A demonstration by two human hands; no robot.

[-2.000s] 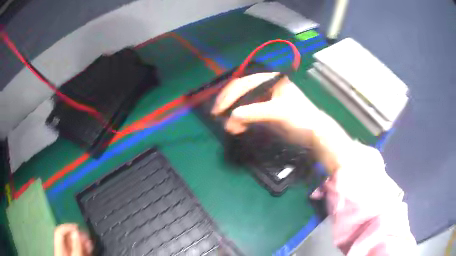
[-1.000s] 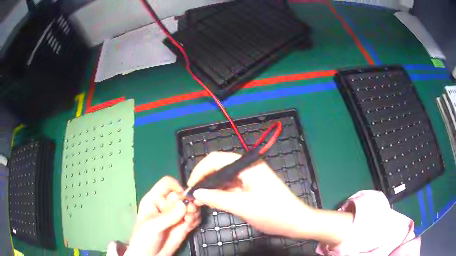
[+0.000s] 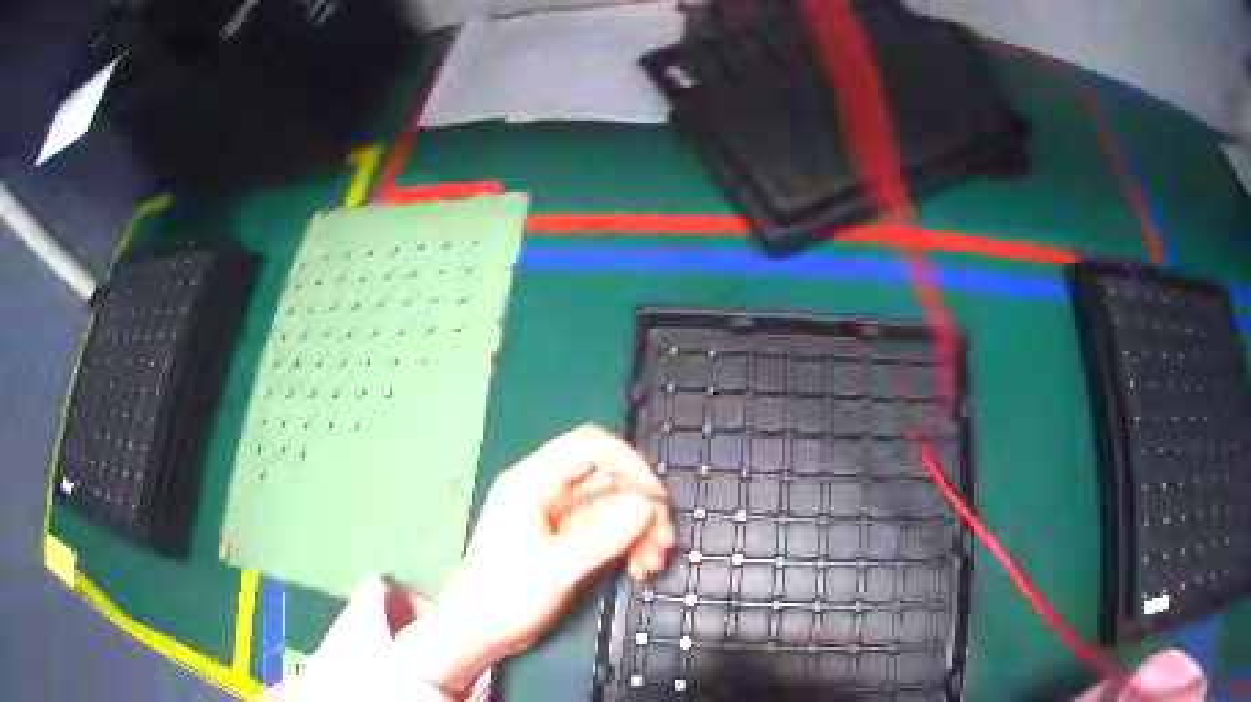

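Note:
The central black pocketed tray (image 3: 851, 473) lies in front of me, with pale dots in pockets along its left side. My left hand (image 3: 576, 528) is at its left edge, fingers curled together; whether they pinch a tiny part cannot be seen. My right hand (image 3: 1163, 683) is mostly cut off at the bottom right edge, so its grip is hidden. A red cord (image 3: 1008, 555) runs from near that hand up over the tray's right side and is blurred higher up. The pen tool is not visible.
A pale green sheet (image 3: 377, 501) with rows of small studs lies left. Dotted black tray stacks stand far left (image 3: 130, 391) and right (image 3: 1187, 446). Black trays (image 3: 823, 124) are stacked askew at the back, beside white paper (image 3: 556, 69) and a dark bulky object (image 3: 261, 96).
My right hand has left my left fingertips and the tray and moved to the bottom right edge. The pen tool has gone out of sight. The view has turned left, and the cord has shifted.

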